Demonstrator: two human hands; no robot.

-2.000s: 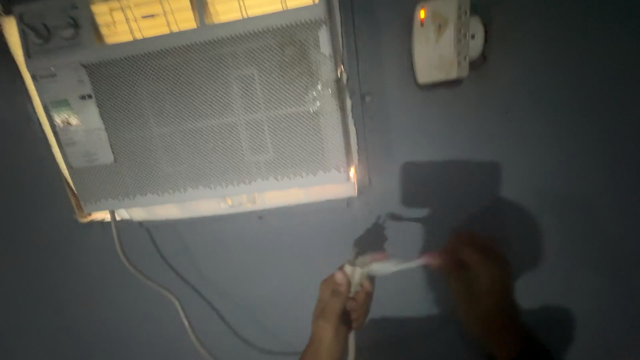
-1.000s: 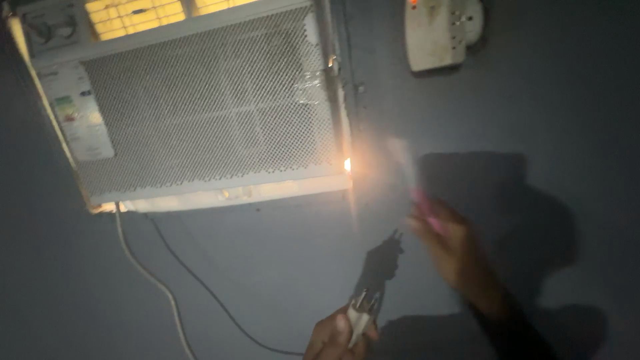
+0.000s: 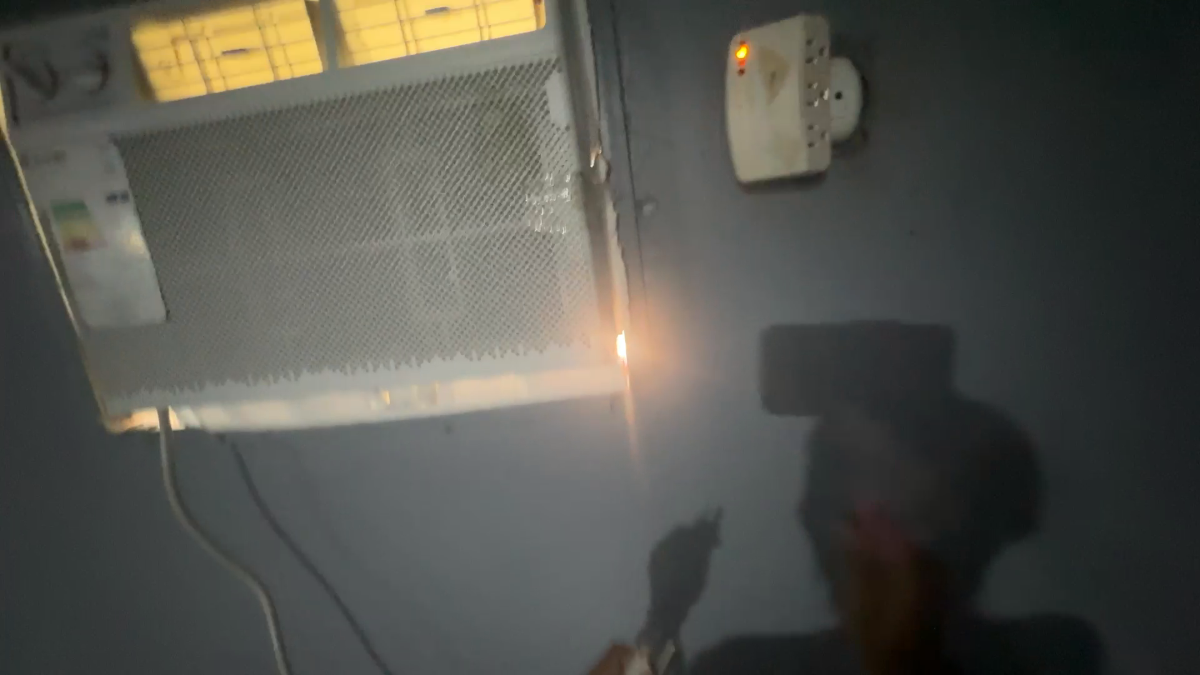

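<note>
At the bottom edge, my left hand holds a pale electrical plug; only the fingertips and part of the plug show. Its shadow, with prongs, falls on the wall just above. To the right, my right hand is dark and badly blurred. From its fingers rises a slim pink-handled tool with a faint whitish end, too smeared to name more exactly. The two hands are apart.
A window air conditioner with a mesh front fills the upper left. Its pale power cord hangs below. A white multi-socket adapter with a lit orange light sits on the dark wall at upper right.
Two seconds ago the pink-handled tool's white end was at the plug; one second ago it was raised away from it. My left hand and the plug now show lower, mostly cut off by the frame.
</note>
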